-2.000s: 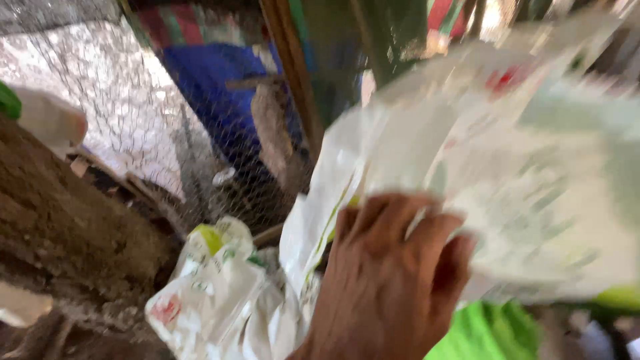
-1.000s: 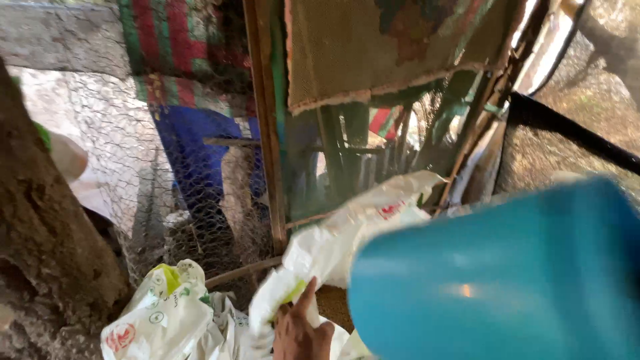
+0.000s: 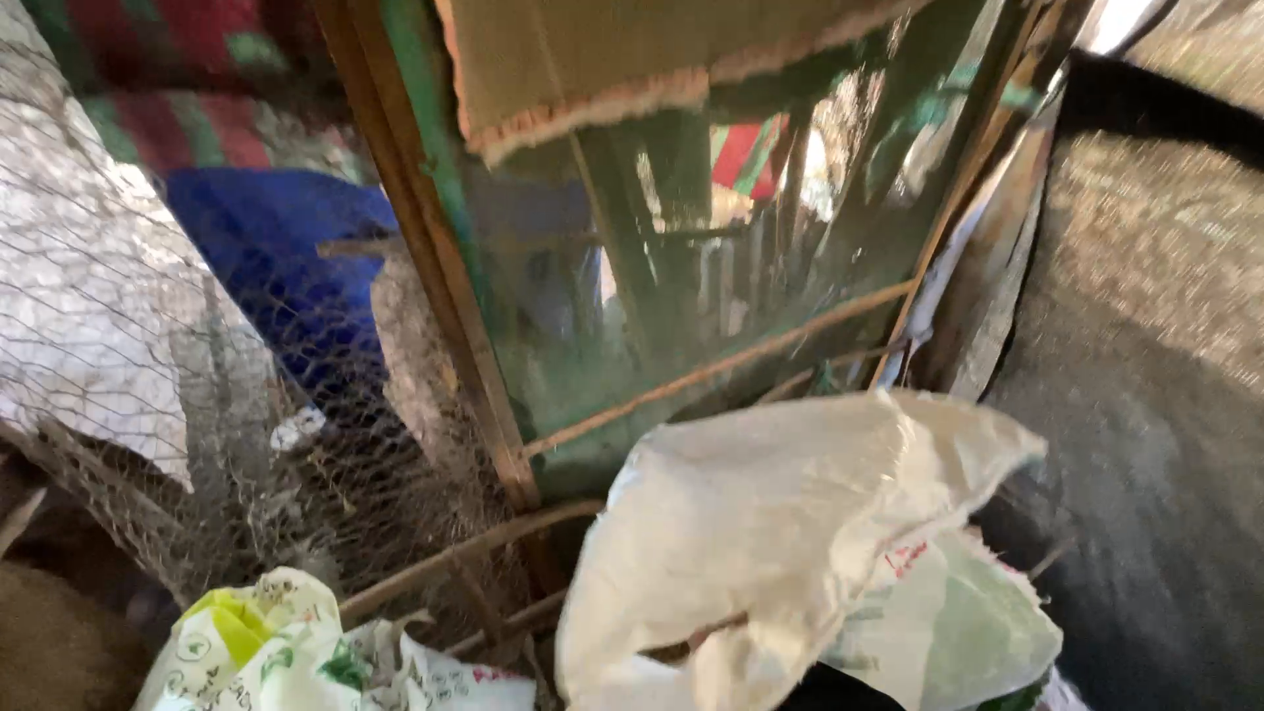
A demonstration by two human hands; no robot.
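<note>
Neither my left hand nor my right hand shows in the head view now. A large white woven plastic sack [image 3: 750, 494] stands at the bottom centre, its upper part folded over and a dark gap low in its front. Behind its right side is a paler, greenish part of a sack [image 3: 948, 622] with red printing. At the lower left lies a crumpled white bag [image 3: 267, 652] with green and yellow patches, which bears writing.
Wire mesh [image 3: 99, 257] covers the left side, with a blue sheet [image 3: 286, 257] behind it. A wooden post [image 3: 425, 247] rises beside green netting [image 3: 632, 346]. Cardboard [image 3: 592, 59] hangs at the top. Dark sheeting [image 3: 1136, 395] lines the right.
The hand that was at the sack's edge in both earlier frames is out of view. The teal container seen at the right one second ago is gone from view. The sack's top now folds over.
</note>
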